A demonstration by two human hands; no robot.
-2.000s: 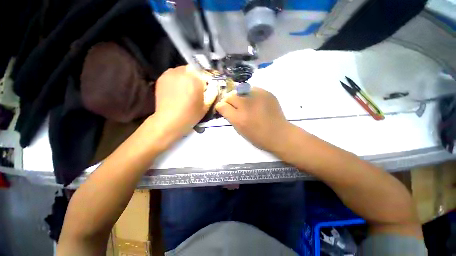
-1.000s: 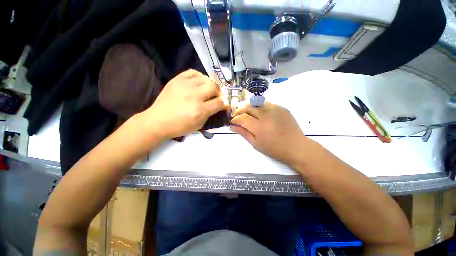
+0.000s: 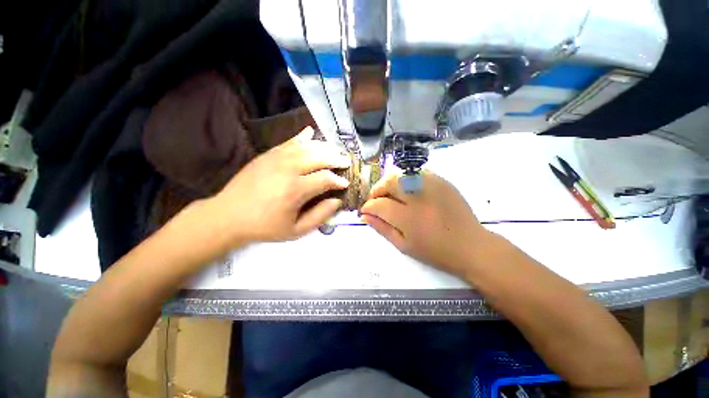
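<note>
The dark garment point(image 3: 85, 101) lies bunched left of the needle, with a rounded maroon-brown patch point(image 3: 194, 128) on it. A brown piece of the cloth point(image 3: 354, 186) lies under the lamp at the presser foot. My left hand point(image 3: 280, 190) rests on the cloth just left of the needle, fingers bent towards it. My right hand point(image 3: 420, 214) is right of the needle, thumb and fingertips closed at the right edge of the cloth. The presser foot and needle are mostly hidden behind the machine head point(image 3: 435, 70) and the fingers.
Snips point(image 3: 581, 193) with dark blades and a red-orange handle lie on the white table point(image 3: 529, 253) beside a slim yellow-green stick. A ruler-marked edge point(image 3: 334, 305) runs along the table front. A blue crate point(image 3: 517, 381) and cardboard boxes point(image 3: 190, 354) stand below. Black cloth hangs over the machine arm.
The view has shifted, so the machine head looks larger and lower. My left fingers have spread and moved slightly left from the needle. The dark piece between the hands now shows brown.
</note>
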